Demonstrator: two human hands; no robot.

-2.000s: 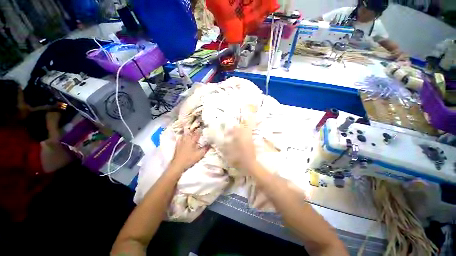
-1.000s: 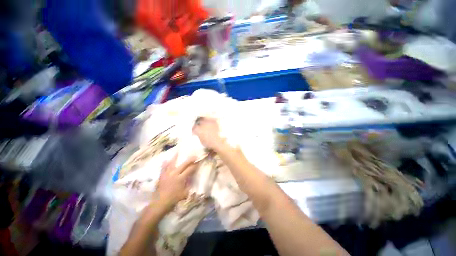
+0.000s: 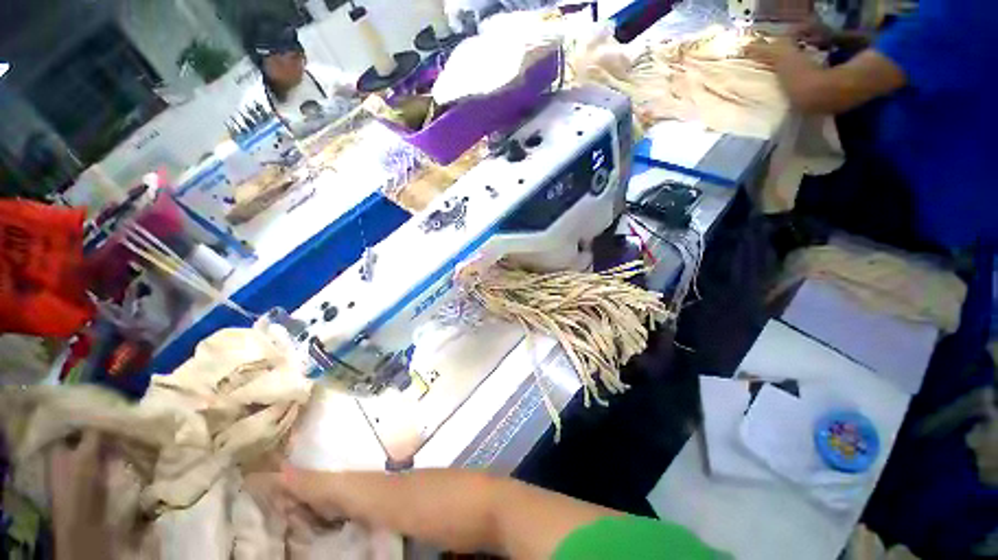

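Note:
A heap of cream garment pieces lies at the lower left, left of the white sewing machine. My right hand is at the heap's right side, gripping cloth, its fingertips partly hidden in the folds. My right forearm crosses the lower middle from a green sleeve. A blurred brownish shape among the cloth at the lower left may be my left hand; its fingers cannot be made out. The needle area is right of the heap, with no cloth under it that I can see.
Beige strips hang by the machine head. A blue trough and purple tray are behind. Papers and a round blue tin lie on the right stand. One person in blue works at upper right, another sits at upper left.
The view has swung right, bringing the whole machine and side stand into sight. The heap and my right hand now appear at the lower left; my left hand is no longer clear.

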